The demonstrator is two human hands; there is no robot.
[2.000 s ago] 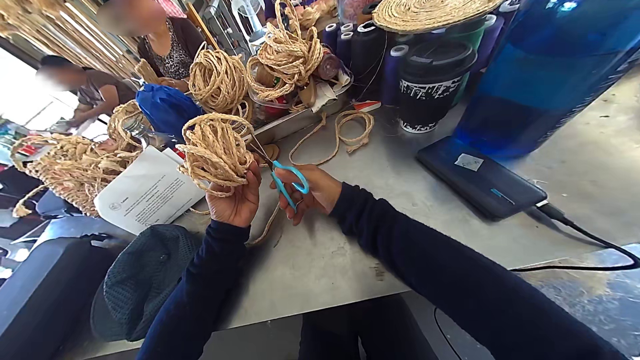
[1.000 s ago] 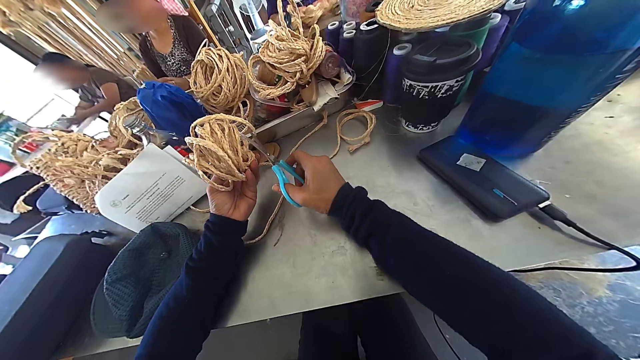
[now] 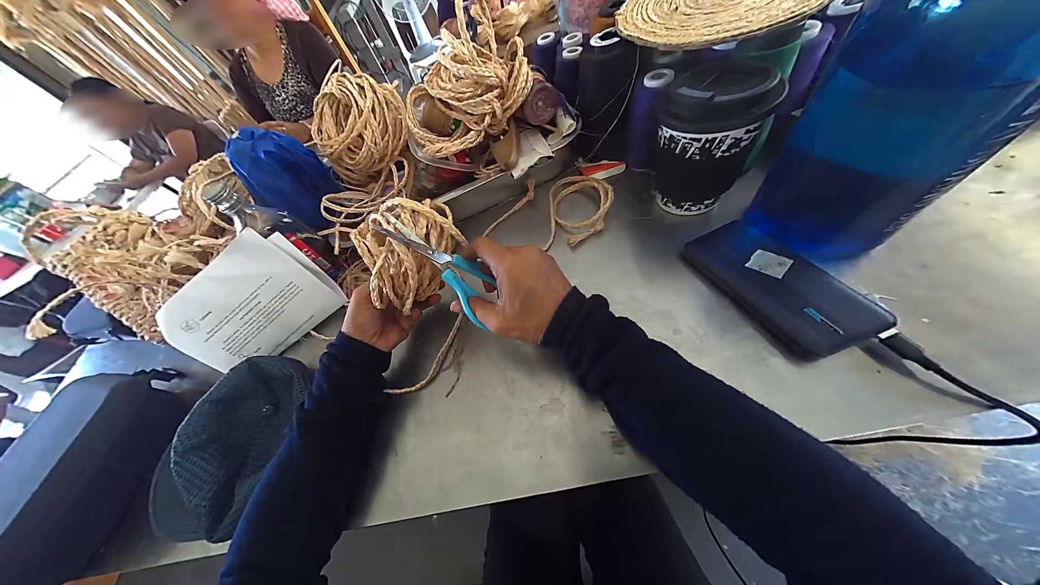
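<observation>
My left hand (image 3: pixel 380 322) holds a bundle of braided natural-fibre cord (image 3: pixel 408 253) from below, above the metal table (image 3: pixel 504 422). In my right hand (image 3: pixel 524 291) is a pair of scissors with turquoise handles (image 3: pixel 465 284); its blades lie across the front of the bundle. Whether the blades are slightly apart is hard to tell. A length of cord (image 3: pixel 439 357) trails down from the bundle onto the table. Behind it, another coiled bundle (image 3: pixel 357 126) stands beside a container heaped with more cord (image 3: pixel 475 85).
Printed paper (image 3: pixel 252 305) and a dark cap (image 3: pixel 236 447) lie left. A lidded cup (image 3: pixel 703 154), a blue bottle (image 3: pixel 861 162) and a dark power bank or similar device (image 3: pixel 788 292) with cable stand or lie right. Thread cones (image 3: pixel 605 89) are behind. Two people sit at the far left.
The scissors have swung from pointing up beside the cord bundle to lying across its front, and my right hand has turned with them. My left hand still holds the bundle.
</observation>
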